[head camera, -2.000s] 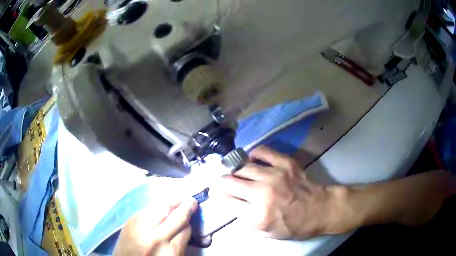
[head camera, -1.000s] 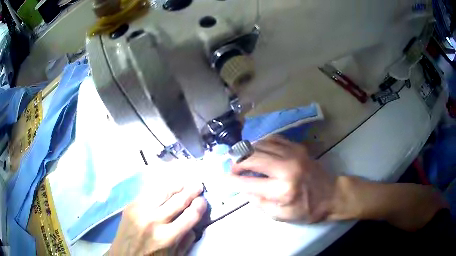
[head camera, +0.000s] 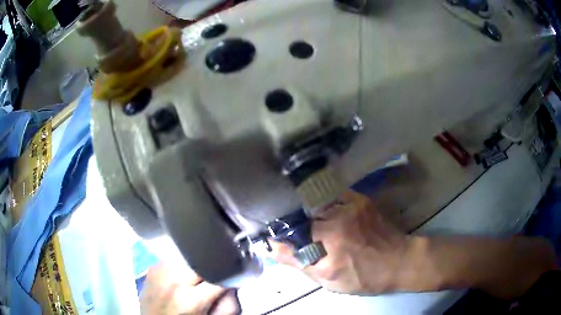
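Observation:
The cream sewing machine head (head camera: 246, 104) fills the middle of the view and hides the needle area. A light-blue cloth panel (head camera: 384, 172) shows behind my right hand, with its pale-edged tip on the machine bed. My right hand (head camera: 357, 246) lies beside the tension dial (head camera: 320, 187) and the lower ribbed knob (head camera: 310, 253); its fingertips are hidden behind them. My left hand (head camera: 184, 294) is low in the frame, left of my right hand, partly washed out by the lamp and cut off by the bottom edge. What either hand holds cannot be seen.
Red-handled snips (head camera: 453, 147) lie on the bed at the right, near small dark and white pieces (head camera: 492, 157). Long blue strips (head camera: 52, 197) drape over yellow tape (head camera: 55, 280) at the left. A yellow band (head camera: 138, 67) circles the top post.
The view has shifted, so the machine head now covers the needle area. My hands sit lower behind it. The dark label seen earlier at my left fingertips is no longer visible.

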